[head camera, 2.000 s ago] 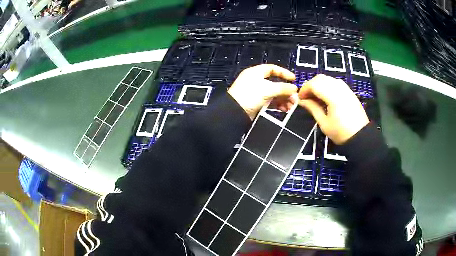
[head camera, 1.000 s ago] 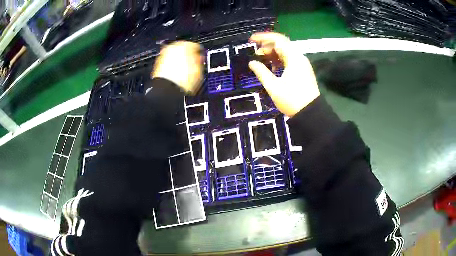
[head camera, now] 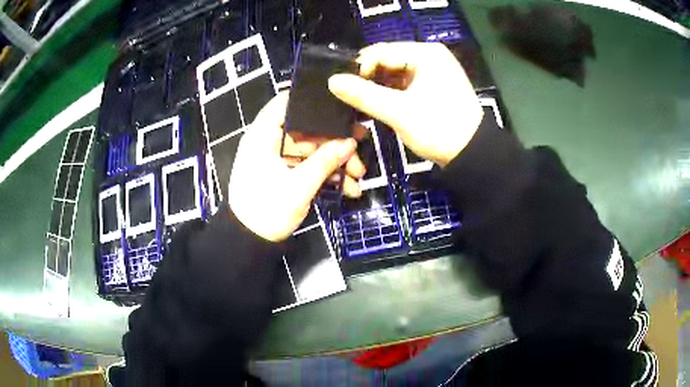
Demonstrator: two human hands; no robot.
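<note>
My left hand point(head camera: 276, 178) and my right hand point(head camera: 424, 98) hold a black phone front housing point(head camera: 319, 94) between them, above the middle of the tray. My left fingers grip its lower end. My right thumb and fingers are at its upper right edge. A gridded adhesive sheet point(head camera: 225, 106) lies on the tray, passing under my left hand. In the blister tray point(head camera: 97, 219), housings with white-bordered windows point(head camera: 180, 189) sit in pockets, some sideways. Whether the held housing has an adhesive piece on it cannot be told.
A spare gridded adhesive strip point(head camera: 66, 200) lies on the green-grey worktop point(head camera: 598, 159) left of the tray. A blurry dark patch point(head camera: 546, 36) is at the upper right. A blue basket point(head camera: 38, 357) is at the lower left and a red stool point(head camera: 392, 353) below the bench edge.
Both hands have come together over the tray and now hold a housing. The adhesive sheet lies across the tray further left, away from my right hand. The view has shifted.
</note>
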